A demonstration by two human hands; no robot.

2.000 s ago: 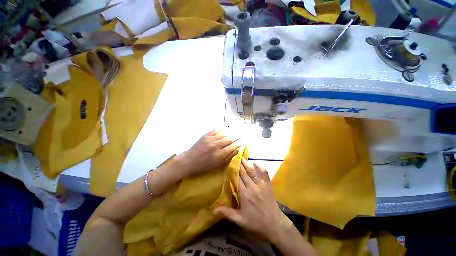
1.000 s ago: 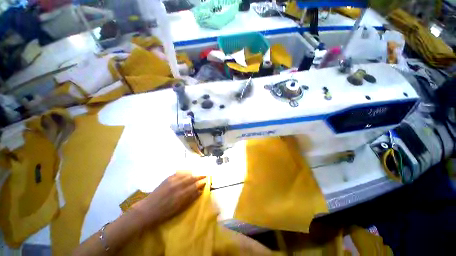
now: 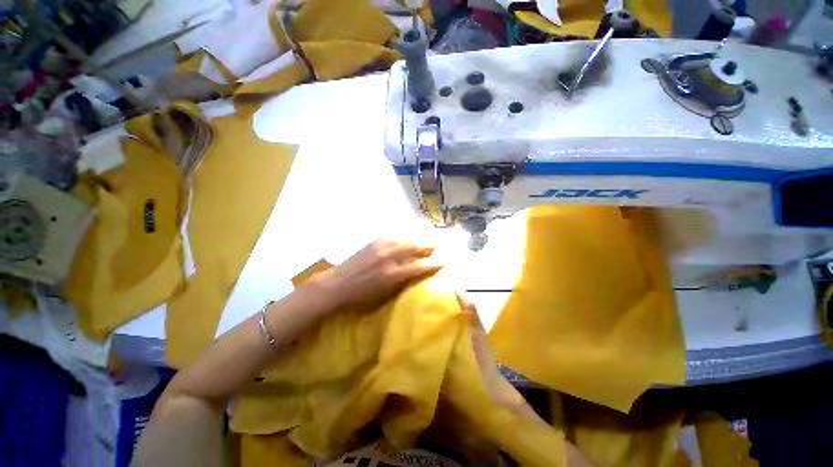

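Observation:
A bunched yellow cloth panel (image 3: 365, 365) lies at the table's front edge and hangs over it, its top end in the bright light near the needle. My left hand (image 3: 379, 272) lies on its upper left part, fingers together just left of the needle area. My right hand (image 3: 477, 333) is at its right side, mostly covered by the cloth; its fingertips point up toward the needle. The white machine head (image 3: 585, 137) with "JACK" lettering stands above. The presser foot and needle are lost in glare.
A flat yellow panel (image 3: 594, 301) lies right of the needle under the arm. Long yellow pieces (image 3: 233, 201) and a labelled yellow piece (image 3: 128, 237) lie at left. Small snips (image 3: 744, 278) lie at right. A beige box (image 3: 36, 228) stands far left.
The view swung right and back. The cloth is now more bunched and folded over my right hand, which was clearly visible two seconds ago. My left hand remains beside the needle area.

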